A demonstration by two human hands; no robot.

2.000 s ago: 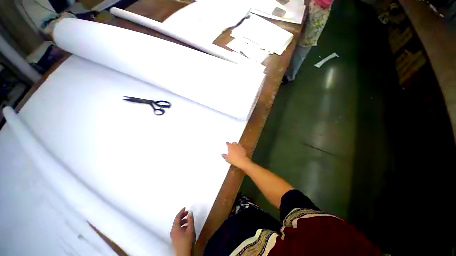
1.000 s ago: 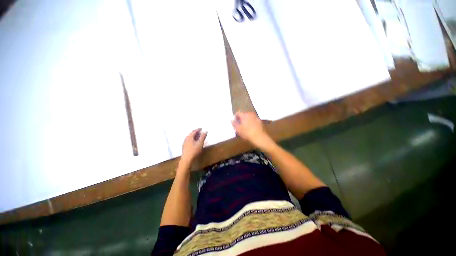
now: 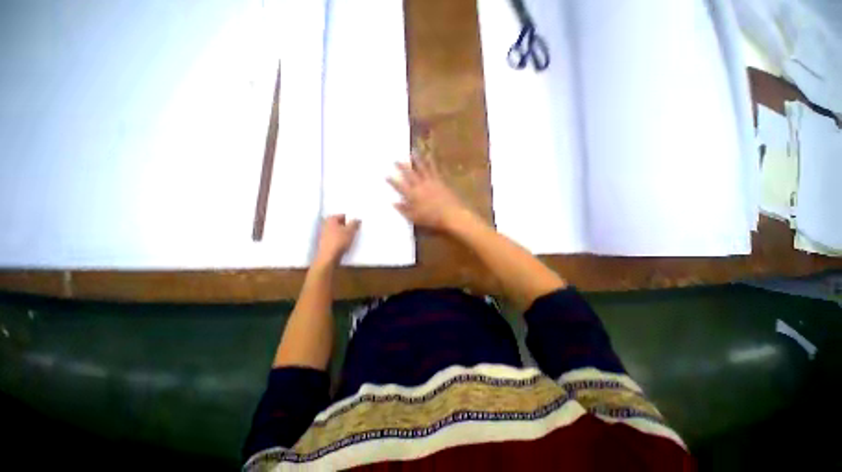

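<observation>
A white paper sheet (image 3: pixel 369 111) with a long fold or overlap line lies in front of me, its right edge bordering a bare brown strip of table. My right hand (image 3: pixel 425 195) lies with fingers spread over that right edge, partly on the paper and partly over the wood. My left hand (image 3: pixel 338 238) rests low on the paper at the fold line; its fingers look curled, and whether they pinch the paper is unclear. Black shears (image 3: pixel 528 48) lie on a second white sheet (image 3: pixel 531 157) right of the gap, blades cut off by the top edge.
A narrow brown strip (image 3: pixel 268 152) lies on the paper at left. A thick white paper roll (image 3: pixel 665 138) lies right of the shears. Loose papers (image 3: pixel 817 175) lie at far right. The brown table edge (image 3: pixel 185 284) runs before me. A white scrap (image 3: pixel 795 338) is on the green floor.
The view has turned. The narrow wedge between the two papers is now a wide strip of bare table. My right hand has spread its fingers over the left paper's edge; my left hand stays low on the paper.
</observation>
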